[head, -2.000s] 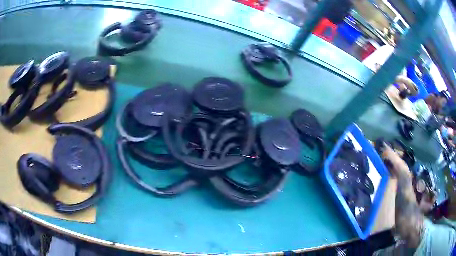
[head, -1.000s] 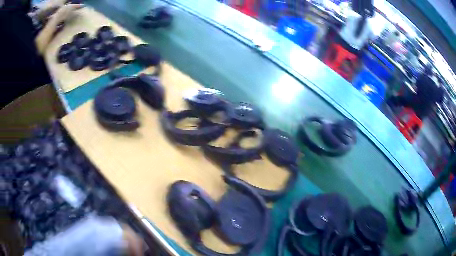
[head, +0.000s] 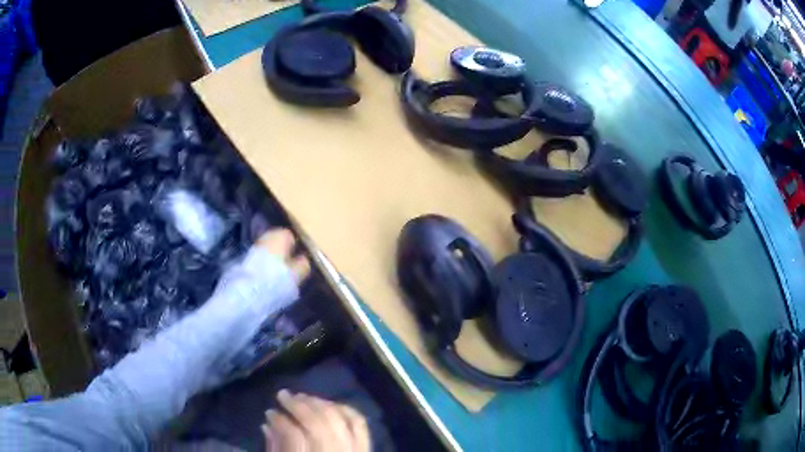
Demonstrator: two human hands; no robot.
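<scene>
My left hand, in a pale grey sleeve, is at the carton's edge beside the bench. Its fingers are blurred and partly hidden, so I cannot tell if it holds anything. Bagged ear pads, dark and shiny, fill the brown carton. A whitish packet lies among them. My right hand is low at the bottom edge over dark clothing, back up, fingers slightly apart, with nothing seen in it. Headphones lie on the tan cardboard sheet with cups facing up.
More headphones lie tangled on the green bench at the lower right, and others farther back. The bench's front edge runs diagonally between carton and cardboard. Red stools and blue items stand beyond the bench.
The view has swung left and down, bringing the carton into full view. The blurred grey sleeve and hand now show clearly at the carton's edge. My right hand has come into view.
</scene>
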